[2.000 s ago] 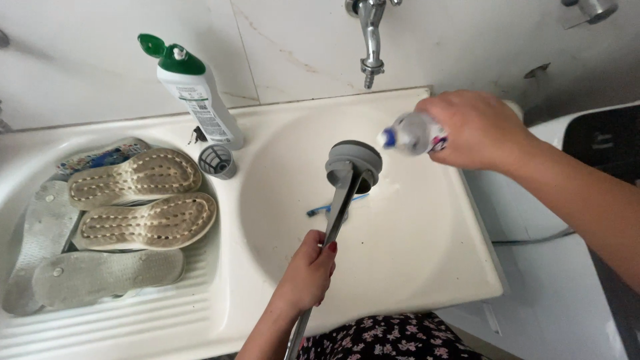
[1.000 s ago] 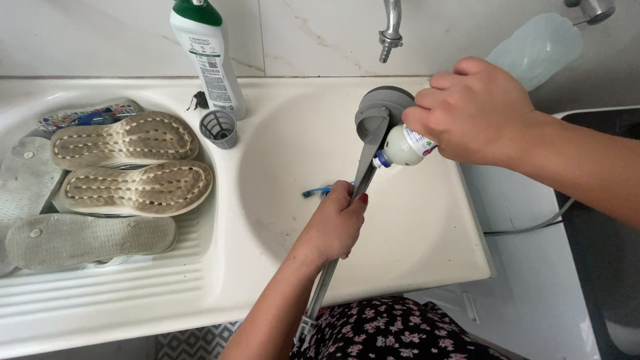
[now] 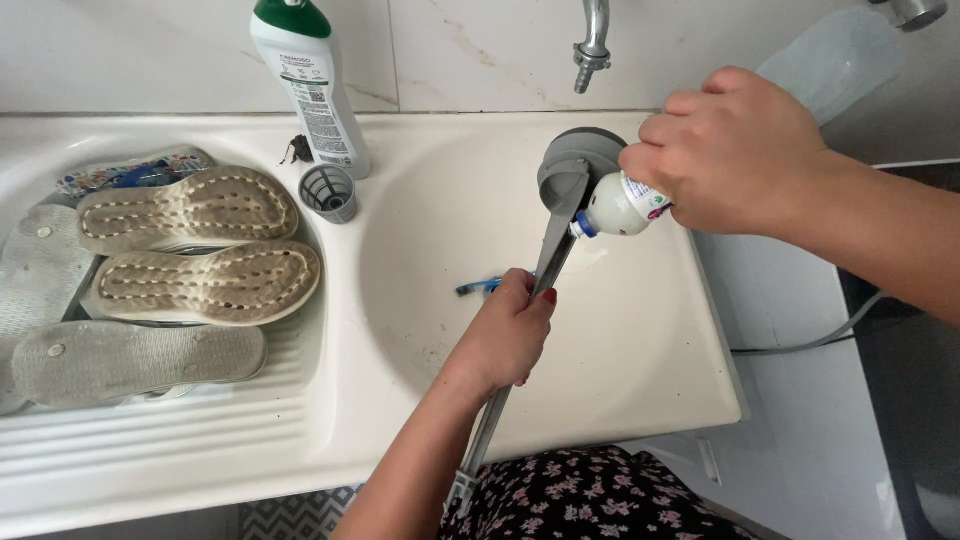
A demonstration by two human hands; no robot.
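My left hand (image 3: 510,337) is closed around the long handle of a grey plastic part with a round, cup-like head (image 3: 574,169), held slanted over the basin. My right hand (image 3: 735,154) grips a clear plastic bottle (image 3: 619,206) with a blue neck, tipped down so that its mouth is at the handle just below the round head. Whether liquid is coming out, I cannot tell. Behind my left fingers, a blue toothbrush (image 3: 476,286) lies in the basin, partly hidden.
Shoe soles and sandals (image 3: 206,281) fill the left basin. A green-capped cleaner bottle (image 3: 315,97) and a grey strainer cup (image 3: 328,193) stand on the divider. A metal tap (image 3: 592,45) hangs above the right basin (image 3: 637,352). A grey hose (image 3: 810,345) runs at the right.
The tipped bottle in my right hand has come down from above the basin's right side to the grey part, against its handle. My left hand still holds that handle.
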